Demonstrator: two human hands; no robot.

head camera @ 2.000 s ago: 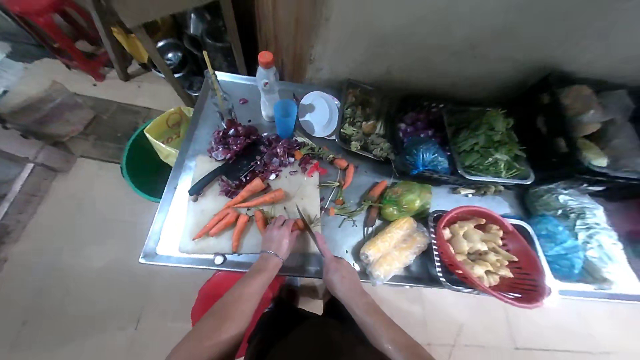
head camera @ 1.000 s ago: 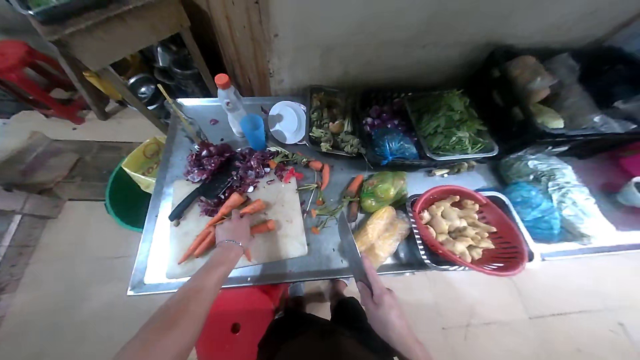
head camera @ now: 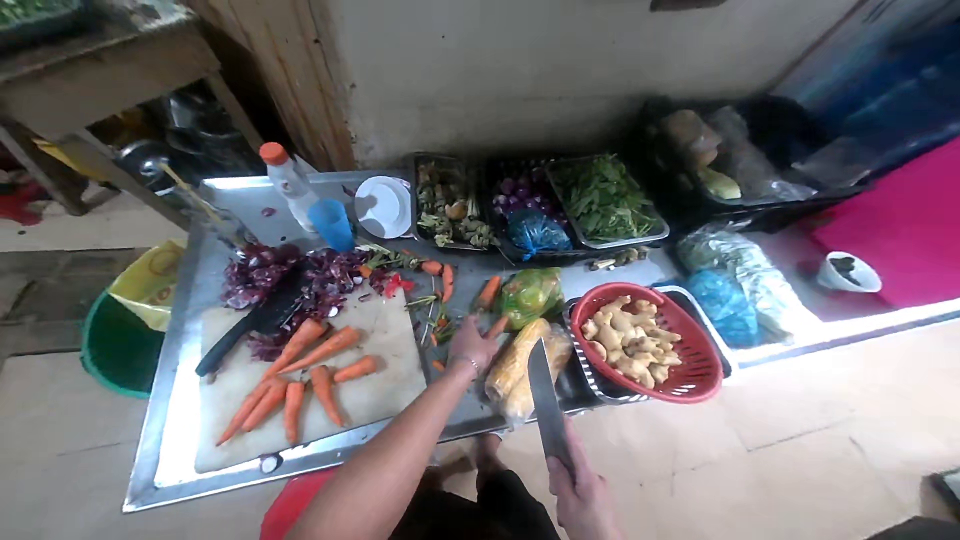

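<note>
My left hand (head camera: pixel 474 345) reaches over the metal table at a carrot (head camera: pixel 489 292), beside a green plastic bag of vegetables (head camera: pixel 531 298); whether its fingers grip the carrot cannot be told. In my right hand (head camera: pixel 579 487) is a kitchen knife (head camera: pixel 549 401), blade pointing up and away, over the near edge by the plastic-wrapped corn (head camera: pixel 517 361). Several carrots (head camera: pixel 322 394) lie on the white cutting board (head camera: pixel 390 337) at the left. A second, dark knife (head camera: pixel 240 337) rests on the board's left side among chopped purple leaves (head camera: pixel 322 281).
A red basket of ginger (head camera: pixel 637 341) stands right of the corn. Along the wall are trays of greens (head camera: pixel 606 199) and purple onions (head camera: pixel 525 196). A blue cup (head camera: pixel 331 225), a bottle with an orange cap (head camera: pixel 289 184) and a white dish (head camera: pixel 383 208) stand behind the board. A green bucket (head camera: pixel 124 345) is at the left.
My left hand has moved from the carrots on the cutting board rightward to the carrot beside the green bag. The knife in my right hand has moved right, away from the board.
</note>
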